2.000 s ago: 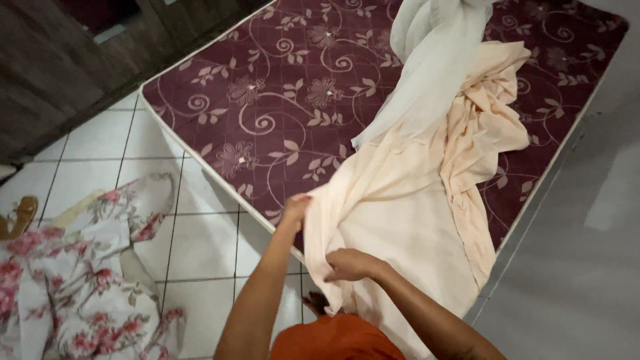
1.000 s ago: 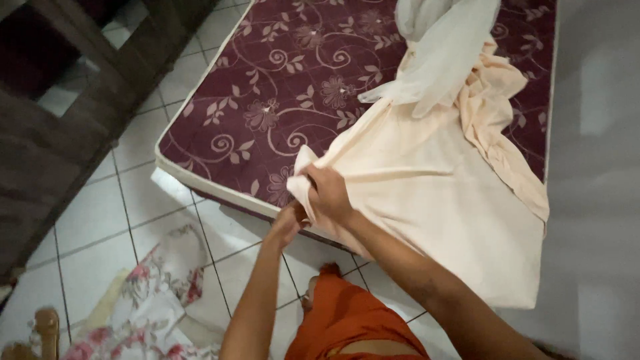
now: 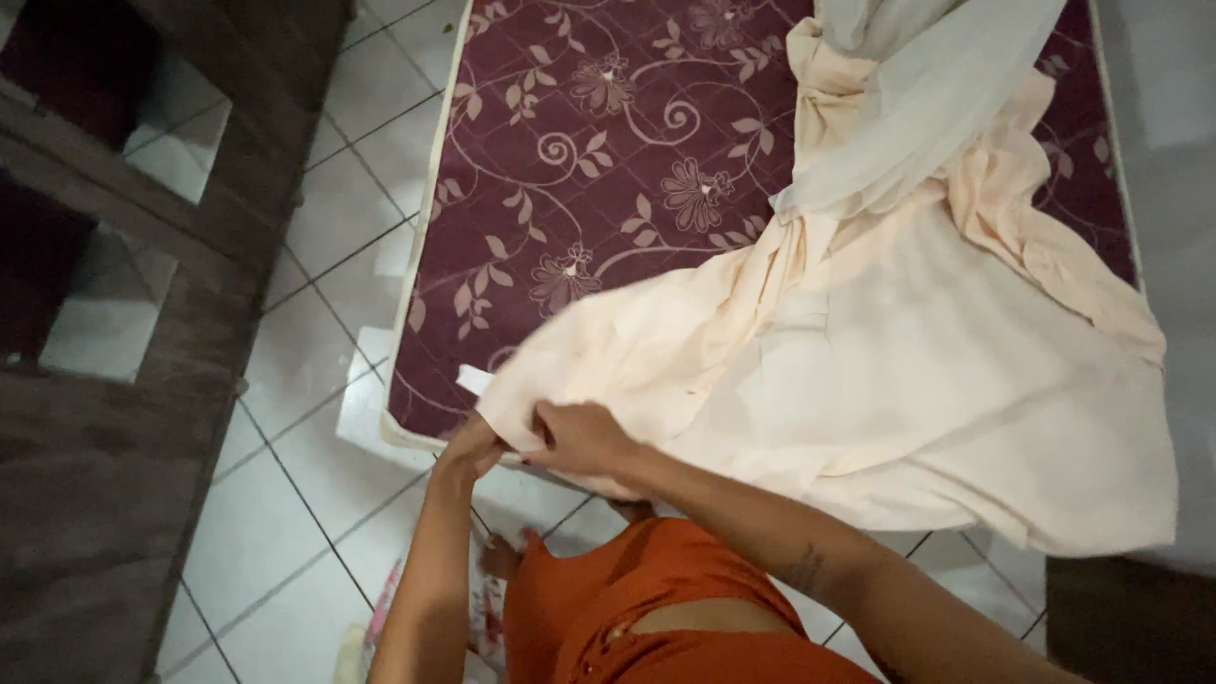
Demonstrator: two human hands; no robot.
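A cream bed sheet [image 3: 883, 380] lies over the near right part of a maroon mattress [image 3: 608, 190] with a floral pattern, its near edge hanging over the side. My left hand [image 3: 472, 445] grips the sheet's left edge at the mattress's near left corner, its fingers partly hidden by cloth. Close beside it on the right, my right hand [image 3: 579, 437] pinches the same edge. A small white tag [image 3: 473, 380] sticks out of the sheet just above my left hand. Sheer white fabric [image 3: 931, 114] rests in folds across the sheet's far part.
Dark wooden furniture with mirror panels [image 3: 142, 285] stands at the left, beyond a strip of white tiled floor [image 3: 313, 456]. Floral cloth [image 3: 486, 608] lies on the floor, partly behind my left forearm and orange clothing. A grey surface borders the mattress on the right.
Both hands have brought the sheet's edge towards the mattress's near left corner, and the sheet is more spread along the near side. The white tag now shows. The view has shifted.
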